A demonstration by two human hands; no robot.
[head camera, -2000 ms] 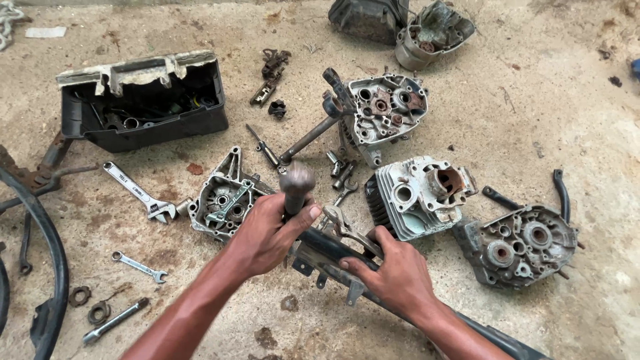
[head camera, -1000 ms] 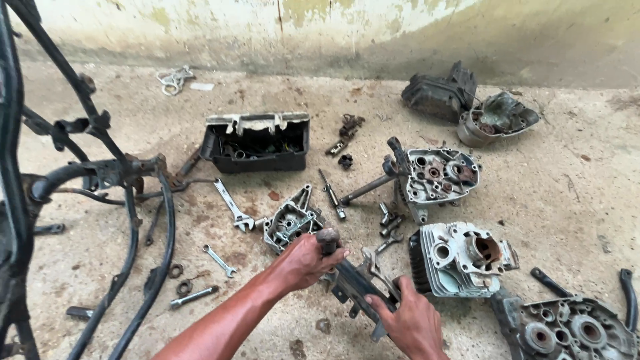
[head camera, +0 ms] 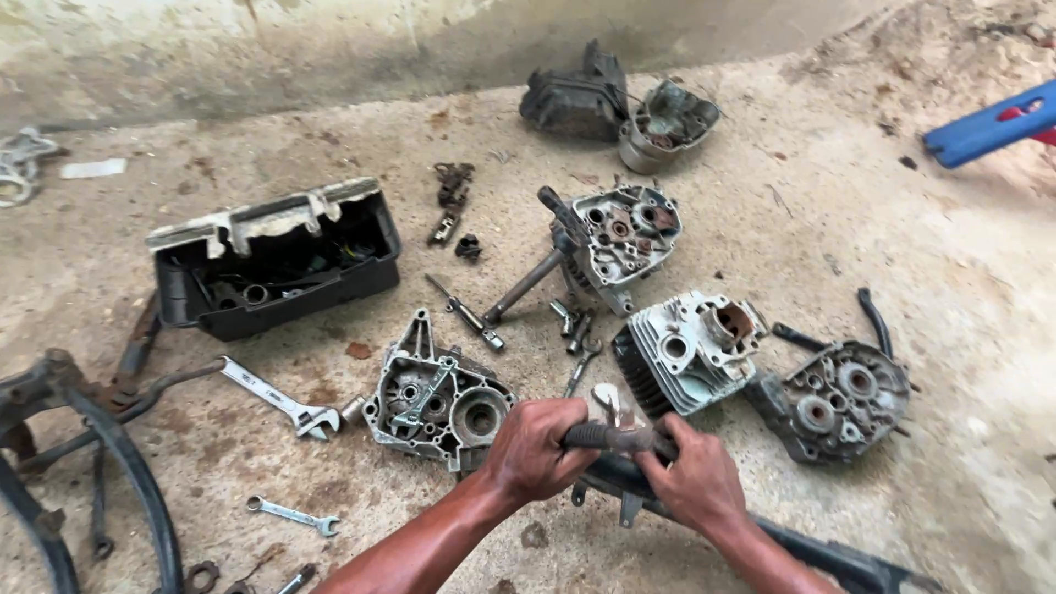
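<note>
My left hand [head camera: 540,450] is closed around one end of a rusty ribbed metal rod [head camera: 606,436], low in the middle of the head view. My right hand [head camera: 697,470] grips the same part at its other end. Under both hands runs a black metal frame tube [head camera: 800,540] with small brackets. To the left of my left hand lies an engine crankcase half [head camera: 437,408] with a small wrench on it. The finned cylinder [head camera: 693,346] stands just beyond my right hand. Another crankcase half [head camera: 850,396] rests to the right.
A black plastic box [head camera: 289,301] of parts stands at the left, near an adjustable wrench [head camera: 280,400] and a combination wrench [head camera: 293,516]. Black frame tubes [head camera: 124,462] reach in at lower left. Beyond are another crankcase half [head camera: 631,231] and a metal cover [head camera: 660,136]. A blue object [head camera: 994,132] lies far right.
My right hand has come up from the frame tube and now holds the rod too. The rod, upright in my left hand before, now lies across between both hands. The view has shifted.
</note>
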